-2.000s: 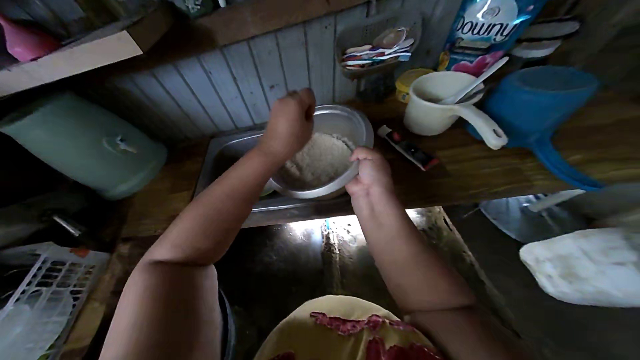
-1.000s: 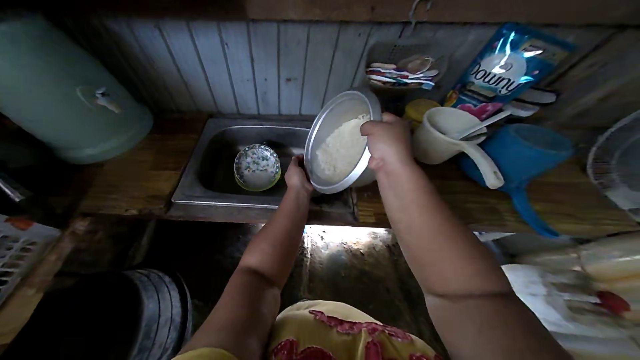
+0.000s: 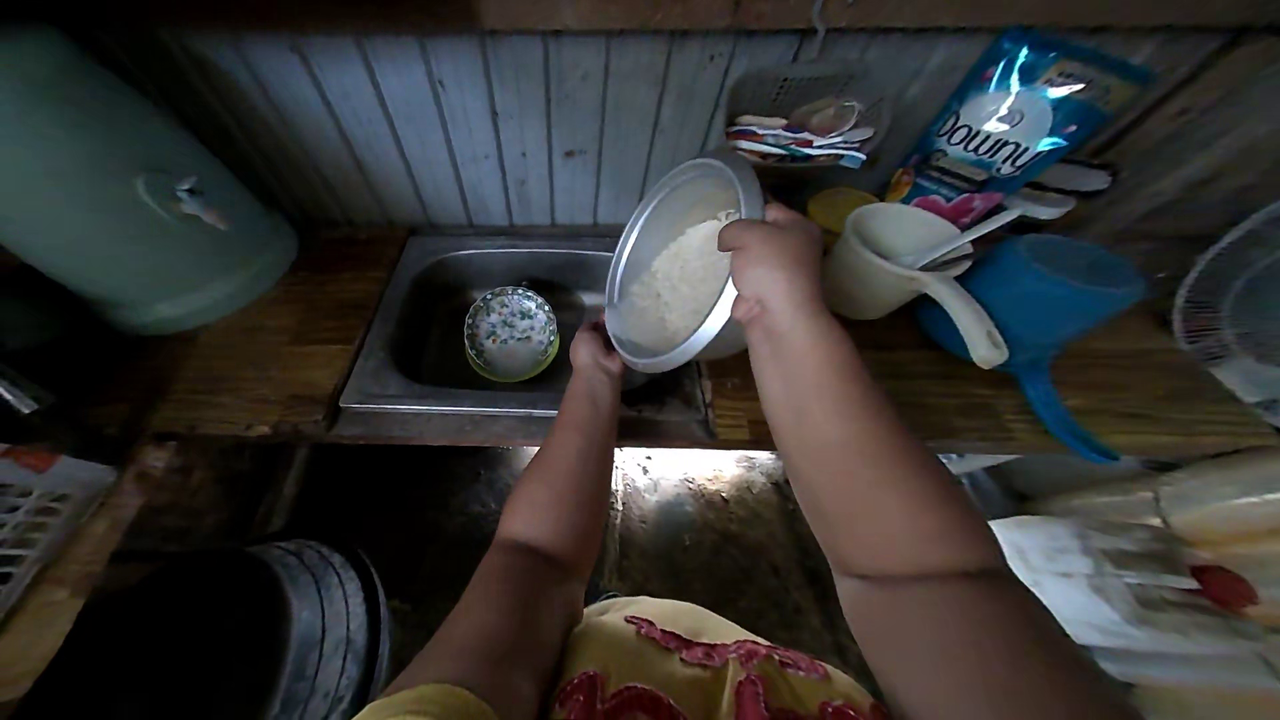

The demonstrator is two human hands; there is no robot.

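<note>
A round metal pot [image 3: 735,185] is tilted toward the left over the right end of the steel sink [image 3: 460,405]. Wet rice grains [image 3: 683,283] lie inside it, gathered toward its right side. My right hand [image 3: 778,262] grips the pot's upper right rim, thumb over the edge. Around the lower left rim is my left hand [image 3: 596,352], its fingers mostly hidden beneath the pot. A patterned bowl [image 3: 511,333] with cloudy liquid sits in the sink, left of my left hand and apart from the pot.
A green water container [image 3: 130,190] with a tap stands at the left. Right of the pot are a cream dipper [image 3: 880,265] holding a spoon, a blue dipper [image 3: 1060,300] and a Downy pouch [image 3: 1010,130]. A basket of toothbrushes [image 3: 800,140] hangs on the wall. Black tub lower left [image 3: 330,620].
Two seconds ago my left hand was above the rice and my right held the rim. Since then both hands have taken hold of the pot, and it has been tilted.
</note>
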